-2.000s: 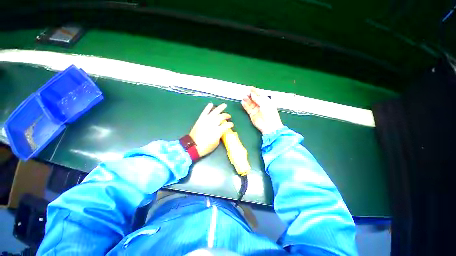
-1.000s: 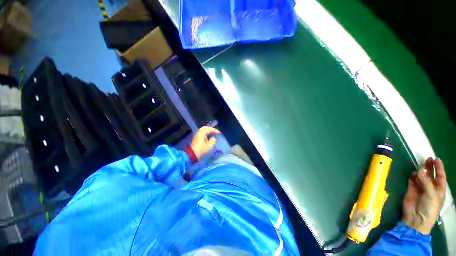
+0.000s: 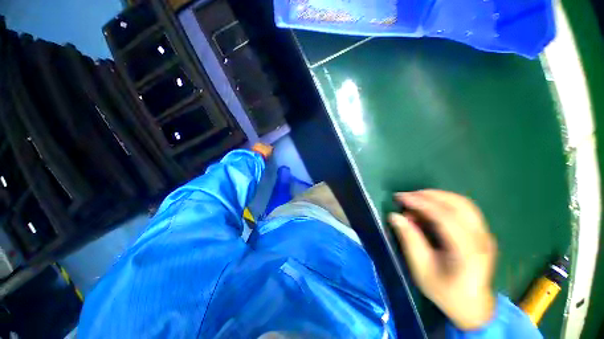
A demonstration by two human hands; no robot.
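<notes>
My left hand [image 3: 263,149] is small and mostly hidden below the bench edge, at the end of the stretched sleeve, beside a black pocketed tray [image 3: 199,99]; its fingers do not show. My right hand [image 3: 457,248] is over the green bench [image 3: 424,126], slightly blurred, with thumb and fingers curved and apart and nothing visible between them. The yellow electric screwdriver [image 3: 542,294] lies on the bench at the lower right, partly cut off behind my right sleeve.
A blue screw box [image 3: 424,23] with two compartments sits at the top of the view, small specks inside. More black trays [image 3: 59,126] stand in a row at the left. The dark bench edge [image 3: 331,152] runs between my body and the bench top. A white strip [image 3: 583,152] borders the far side.
The view has turned further left and down. My left hand has reached farther down beside the black trays. My right hand has moved off the white strip, over the bench, nearer its front edge.
</notes>
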